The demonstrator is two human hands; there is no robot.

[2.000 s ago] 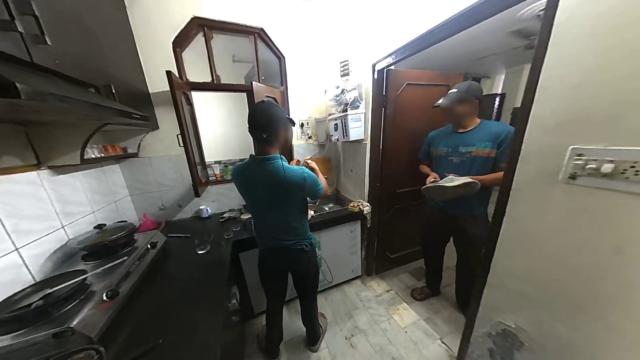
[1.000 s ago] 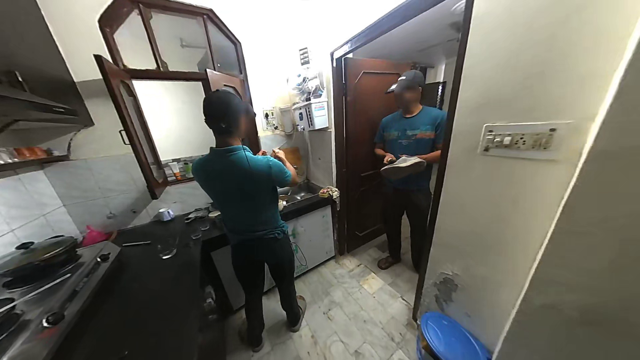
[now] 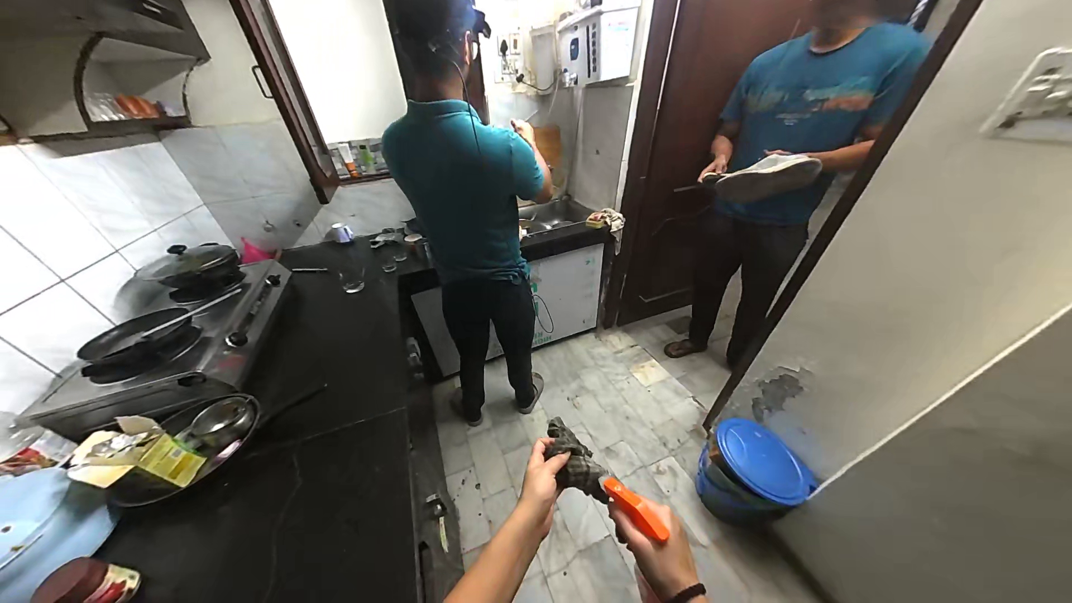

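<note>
At the bottom centre of the head view, my left hand (image 3: 543, 479) grips a dark checked cloth (image 3: 573, 456). To its right, my right hand (image 3: 657, 548) is closed on the orange handle of a tool (image 3: 638, 511). The tool's far end meets the cloth, which covers it, so its kind cannot be told. Some dark material also shows beneath my right fingers. Both hands are held above the tiled floor, to the right of the black counter (image 3: 352, 477).
A person (image 3: 465, 184) stands at the sink (image 3: 557, 215), back turned. Another person (image 3: 825, 126) holds a shoe (image 3: 770, 177) by the doorway. A blue lidded bin (image 3: 764, 462) is at right. A stove (image 3: 251, 310) with pans and a pan (image 3: 126, 494) holding an opened box are at left.
My two hands, with the cloth and the orange-handled tool, have come into view. The view has tilted down. Both other people remain standing where they were.
</note>
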